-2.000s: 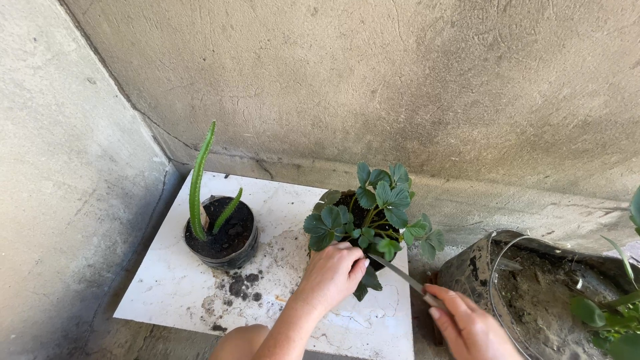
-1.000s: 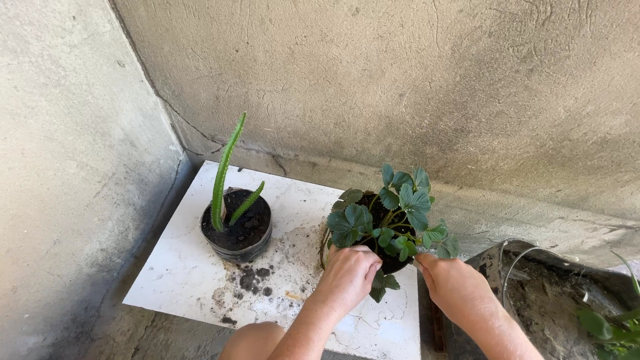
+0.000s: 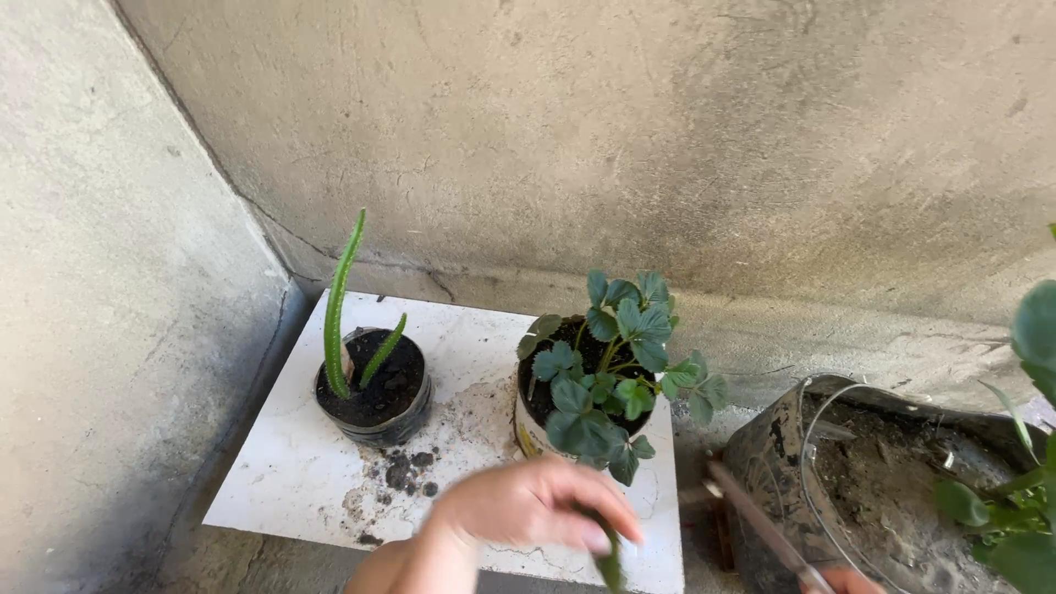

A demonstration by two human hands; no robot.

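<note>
At the bottom centre, my left hand (image 3: 536, 507) pinches a green leaf (image 3: 609, 561), blurred by motion, in front of a potted strawberry plant (image 3: 610, 371). My right hand (image 3: 850, 581) shows only in part at the bottom edge, closed on a thin knife-like tool (image 3: 763, 524) that points up and left; its exact kind is blurred. The strawberry plant grows from dark soil in a round, light-coloured pot. To its left stands a dark pot (image 3: 384, 425) with two upright, spiny green cactus stems (image 3: 336, 322). Both pots rest on a white board (image 3: 272, 470).
Loose dark soil clumps (image 3: 400, 472) lie on the board between the pots. At the right is a large, dirty container (image 3: 763, 462) of dry soil with a wire handle, with green leaves (image 3: 1023, 528) over its right side. Concrete walls (image 3: 495, 148) meet behind the board's left corner.
Both hands have drawn back from the strawberry plant towards the bottom of the view. The right hand has also moved right, and a leaf now shows in the left hand.
</note>
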